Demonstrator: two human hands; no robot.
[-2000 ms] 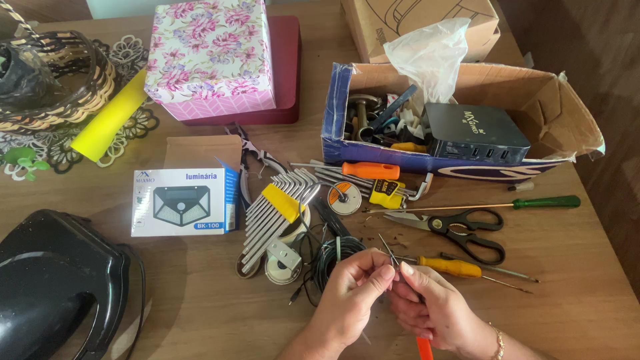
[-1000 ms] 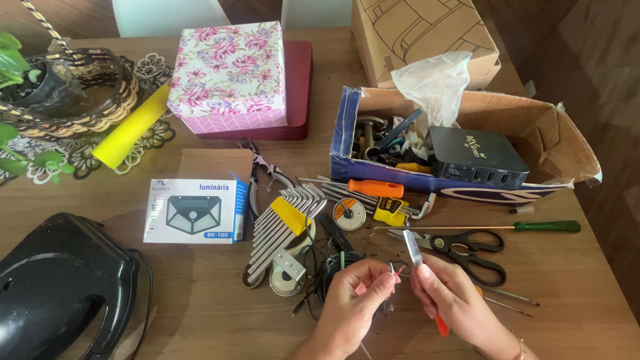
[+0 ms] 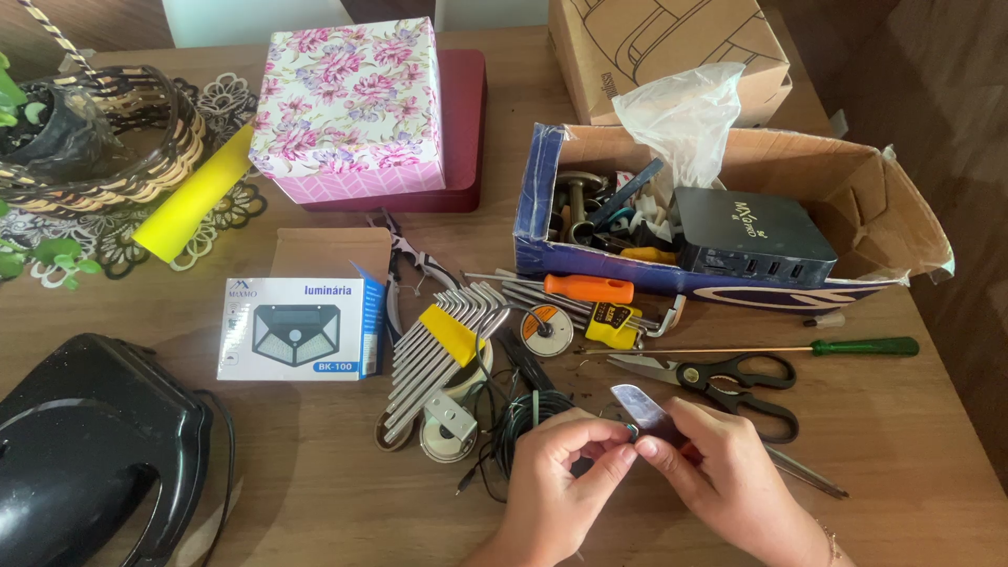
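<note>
My left hand pinches a thin dark cable end between thumb and fingertips. In my right hand is a knife, its broad metal blade pointing up and left, its handle mostly hidden by the fingers. The right thumb tip meets the left fingertips at the cable end. Beyond the left hand lies a coil of black cable, partly covered by it. Black-handled scissors lie just behind the right hand, and a screwdriver shaft shows beside it.
Hex keys, round metal discs, an orange-handled screwdriver, pliers and a green-handled screwdriver lie around. Behind stands an open cardboard box of parts. A lamp box and black appliance are at left.
My hands have come together at the cable end; one second ago they were slightly apart. The knife blade, upright then, now tilts left over the left fingertips.
</note>
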